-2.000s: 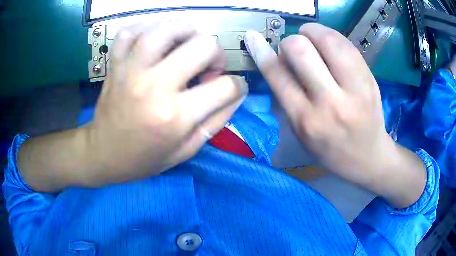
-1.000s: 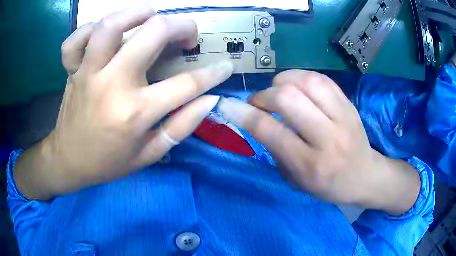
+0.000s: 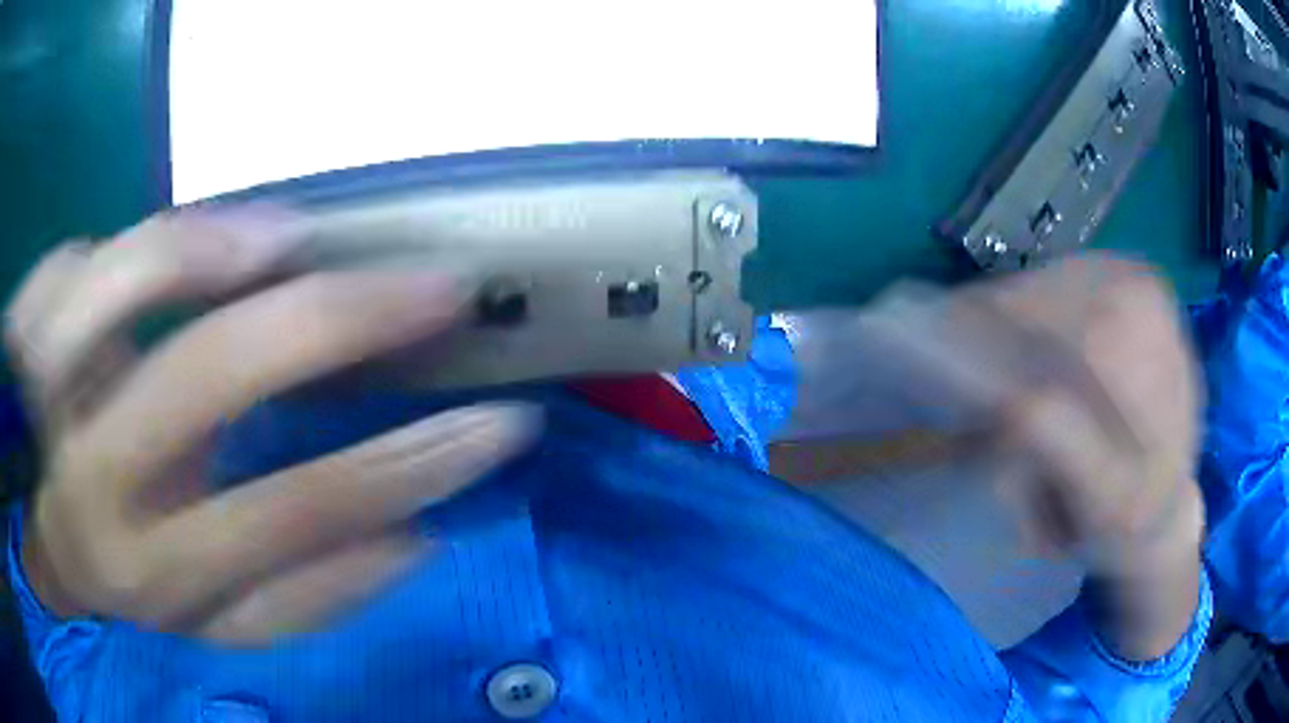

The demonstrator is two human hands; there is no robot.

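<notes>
The metal fixture lies lengthwise just below the white sheet, its near edge over my blue smock. Two dark nests and the screws at its right end show; its left part is hidden by my fingers. My left hand is blurred and holds the fixture's left part, fingers over its top and the thumb side below its near edge. My right hand is strongly blurred, to the right of the fixture and apart from it. Whether its fingers hold anything cannot be told.
The bright white sheet with a dark edge lies behind the fixture on the green surface. Another fixture with dark nests lies slanted at the upper right, beside dark metal rails. A blue sleeve of another person is at the right edge.
The view has shifted, showing more of the white sheet. The fixture sits lower in view, and my left hand has moved left and down onto it. My right hand has moved away to the right.
</notes>
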